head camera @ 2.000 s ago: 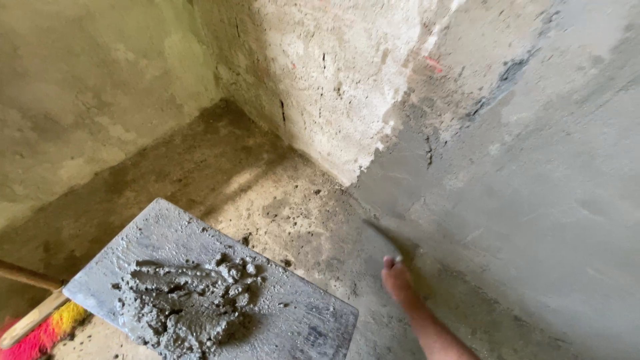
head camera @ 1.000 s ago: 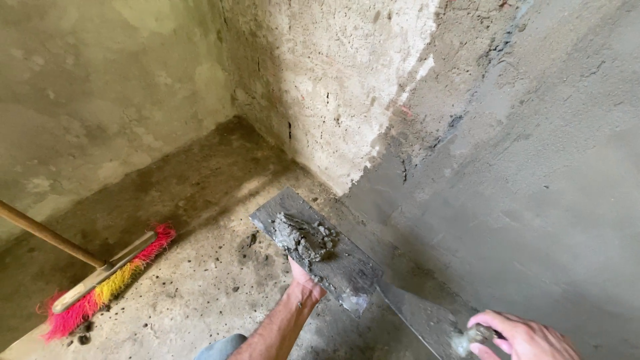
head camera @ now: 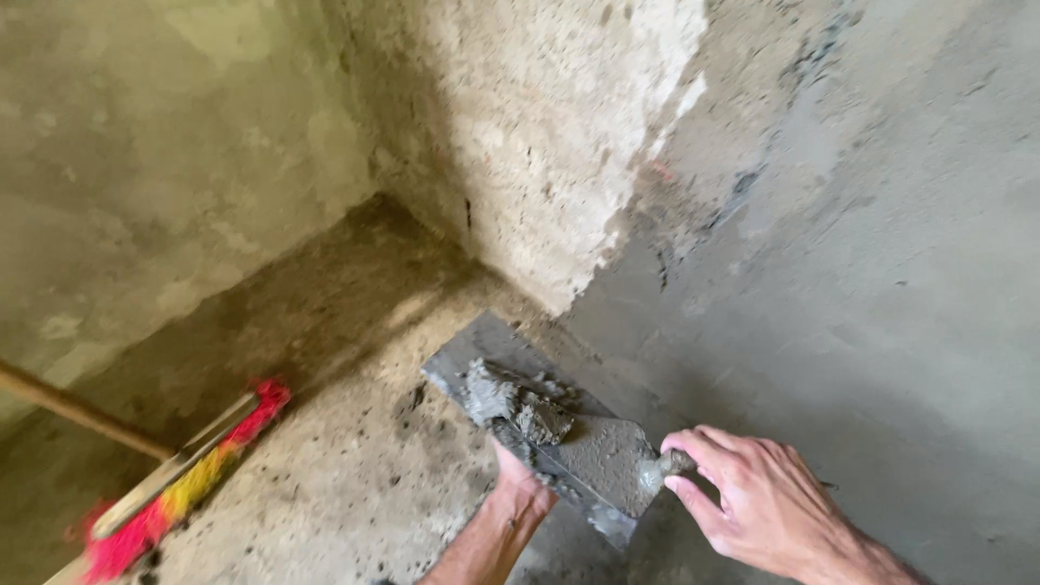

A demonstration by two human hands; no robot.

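Observation:
From below, my left hand (head camera: 520, 479) holds up a flat rectangular plasterer's hawk (head camera: 479, 337); its grip is hidden under the board. A lump of wet grey mortar (head camera: 520, 398) lies on the board. My right hand (head camera: 747, 496) grips the short handle of a trowel (head camera: 609, 459), whose mortar-smeared blade lies over the hawk, its far end against the mortar. To the right, the lower wall (head camera: 812, 349) bears smooth grey plaster, which meets a rough whitish patch (head camera: 561, 146) along a ragged edge.
A push broom with red and yellow bristles (head camera: 195, 487) and a wooden handle (head camera: 81, 410) lies at the lower left. The concrete floor (head camera: 325, 487) has scattered crumbs. Bare walls (head camera: 203, 146) meet at a corner behind, and a dark crack (head camera: 735, 195) runs across the right wall.
The trowel, beside the hawk's lower end a second ago, now lies over the hawk against the mortar. Two seconds ago the hawk was at the lower left and my right hand near the foot of the wall.

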